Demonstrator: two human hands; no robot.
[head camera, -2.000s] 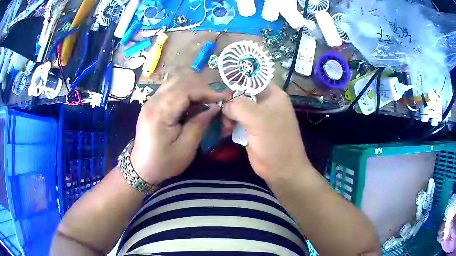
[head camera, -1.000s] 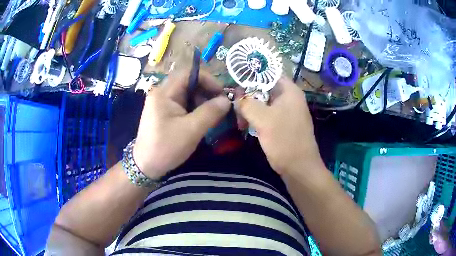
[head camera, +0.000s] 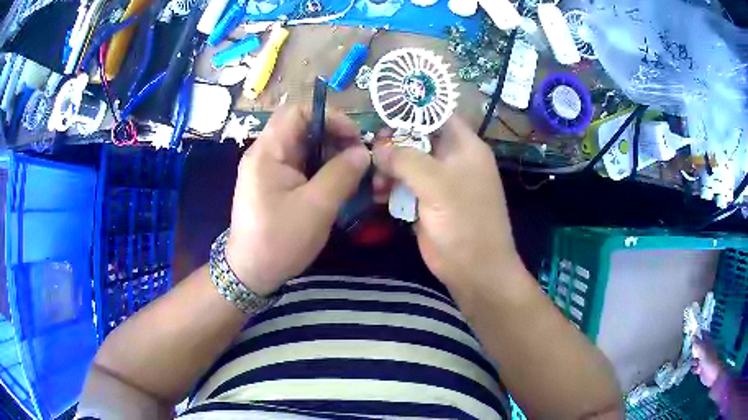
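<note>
My right hand holds a white handheld fan housing by its short handle, with the round grille upright above the fingers. A small green and metallic part sits at the grille's centre. My left hand holds a thin dark tool, probably tweezers, which stands up between thumb and fingers. The left thumb and fingertips are at the joint of grille and handle, close to the right fingertips. The small part between the fingertips is too blurred to tell.
A yellow-handled screwdriver, a blue cell and a purple reel lie on the bench. Plastic bags lie at right. Blue crates stand left, a green crate right. Another person's hand reaches in at lower right.
The dark tool has come upright into view in my left hand since the oldest frame. The housing has moved slightly up. The other person's hand has moved up at the green crate.
</note>
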